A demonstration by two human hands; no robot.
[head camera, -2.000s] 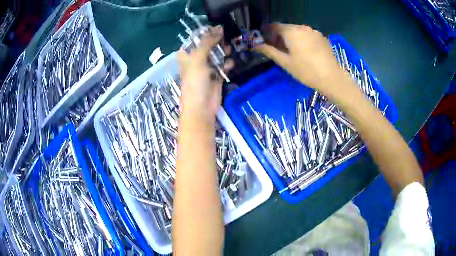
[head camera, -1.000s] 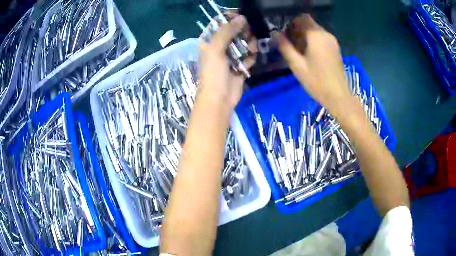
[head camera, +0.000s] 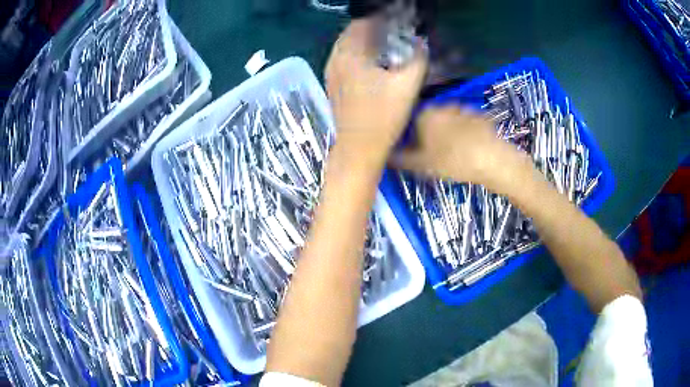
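Note:
My left hand (head camera: 376, 83) is at the top centre, in front of the dark machine (head camera: 442, 57). Blurred silver metal parts (head camera: 397, 45) show at its fingers. My right hand (head camera: 454, 143) is blurred over the upper left part of the blue bin (head camera: 448, 293); whether it holds anything cannot be seen. The blue bin holds many slim metal parts (head camera: 484, 219). The white bin (head camera: 412, 283), heaped with similar parts (head camera: 219, 189), lies under my left forearm. The machine is mostly hidden and blurred.
White bins (head camera: 170, 57) full of parts stand at the upper left. A blue bin (head camera: 119, 200) of parts is left of the white bin. Another blue bin (head camera: 658, 45) is at the top right. A white scrap (head camera: 256, 62) lies on the green table (head camera: 635, 98). A red stool (head camera: 666, 227) is at the right.
My right hand has moved down from the machine to over the blue bin. My left hand has moved slightly right and turned, and the parts in it show less.

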